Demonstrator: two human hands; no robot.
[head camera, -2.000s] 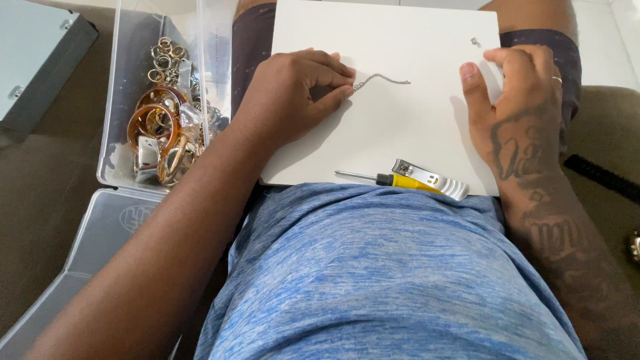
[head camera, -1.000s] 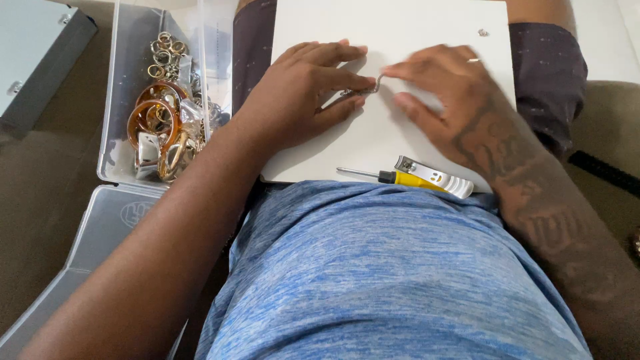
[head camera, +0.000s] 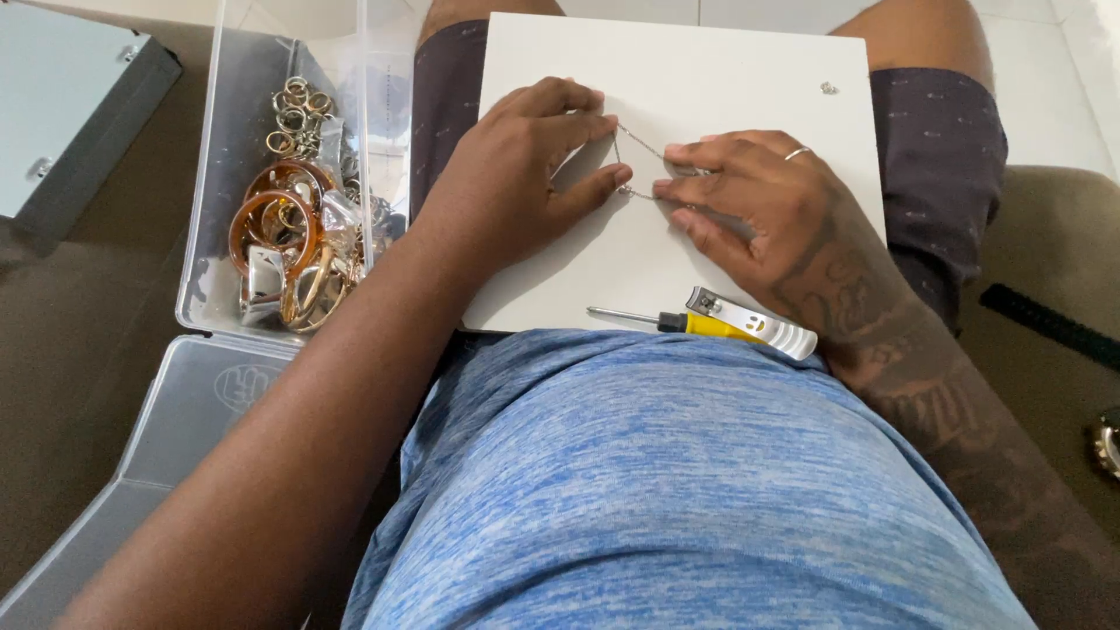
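A thin silver-coloured chain (head camera: 641, 142) lies spread in a loop on a white board (head camera: 569, 289) across the lap. My left hand (head camera: 534, 162) touches the loop's left side with index fingertip and thumb. Over its right side rest the fingers of my right hand (head camera: 752, 197), which wears a ring; they hide part of the chain. Whether either hand grips it or only presses it down, I cannot tell. Near the board's close edge, a nail clipper (head camera: 752, 324) lies across a screwdriver with a yellow handle (head camera: 713, 326). A tiny metal piece (head camera: 829, 88) sits at the board's upper right.
At the left stands a clear plastic box (head camera: 197, 262) holding rings, amber-coloured bangles (head camera: 276, 232) and other jewellery, its lid (head camera: 188, 411) folded open towards me. A grey case (head camera: 79, 114) is at the far left. A black fuzzy strip (head camera: 1050, 324) lies at the right.
The chain, a single wavy line two seconds ago, now forms a loop between the hands. My right hand has come in from the board's right edge to the chain.
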